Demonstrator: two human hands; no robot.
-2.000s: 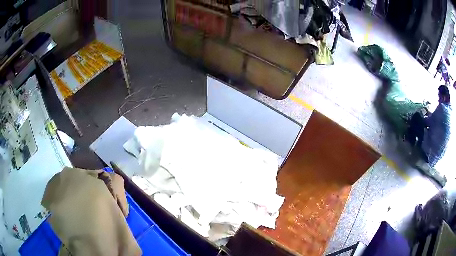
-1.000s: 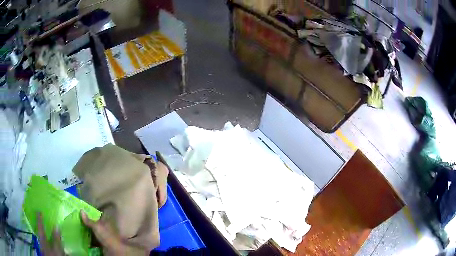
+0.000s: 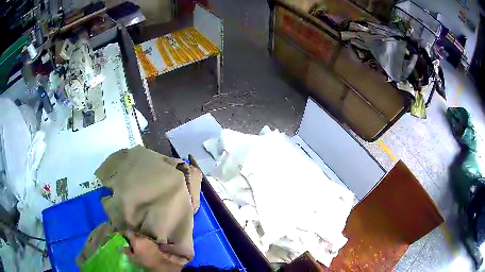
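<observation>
A bright lime-green card (image 3: 109, 256) lies at the lower edge, over the lower left of a khaki garment (image 3: 151, 183). The garment is heaped on a bright blue bin (image 3: 72, 220) and hangs in soft folds. My right hand (image 3: 154, 256) is at the card's right edge, against the garment's lower part. It appears to grip the card, but its fingertips are partly hidden and the picture's edge cuts it off. My left hand is not in view.
A sewing machine (image 3: 85, 79) stands on the white table (image 3: 95, 151) at left. White cut pieces (image 3: 287, 191) fill a holder beside an orange-brown board (image 3: 396, 210). A wooden trolley (image 3: 340, 79) holds dark fabric. A yellow-striped stool (image 3: 178, 50) stands behind.
The green card came into view from the left between both hands, then moved right and down onto the garment. My left hand has gone from view. The camera view has turned left.
</observation>
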